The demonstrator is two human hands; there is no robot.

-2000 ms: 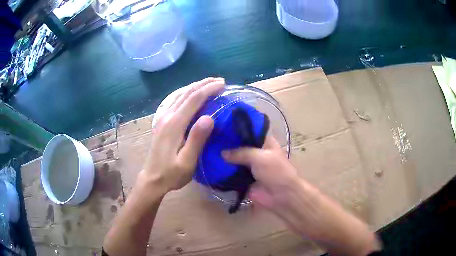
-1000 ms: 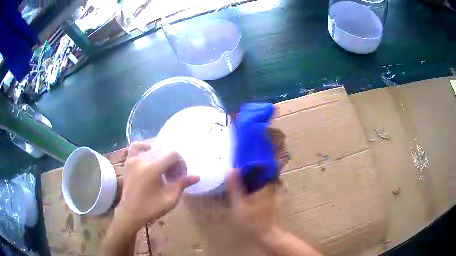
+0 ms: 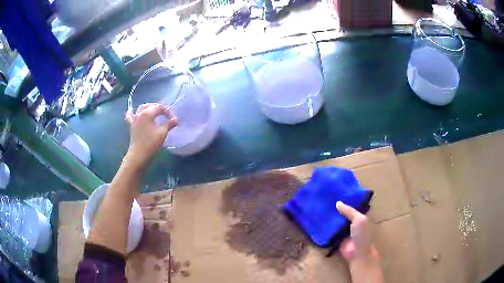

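Observation:
My left hand [image 3: 150, 128] grips the near left rim of a clear container with a white base [image 3: 190, 124], which stands on the green belt. My right hand [image 3: 356, 237] holds a folded blue cloth with black edging [image 3: 326, 202] over the cardboard sheet [image 3: 199, 221], thumb on top. Its other fingers are mostly hidden under the cloth. A dark brown wet patch [image 3: 262, 215] lies left of the cloth. The white bowl [image 3: 135, 224] sits at the cardboard's left, partly hidden behind my left forearm.
Two clear containers with white bases stand on the belt, one centre [image 3: 290, 94], one far right [image 3: 434, 77]. A green post [image 3: 61, 155] slants at left. Wrapped white shapes [image 3: 33, 226] lie far left. A dark blue cloth [image 3: 36, 50] hangs upper left. Cluttered goods lie beyond the belt.
The container has moved from the cardboard up and left onto the belt with my left hand. My right hand and the blue cloth have moved right and down. The view has shifted.

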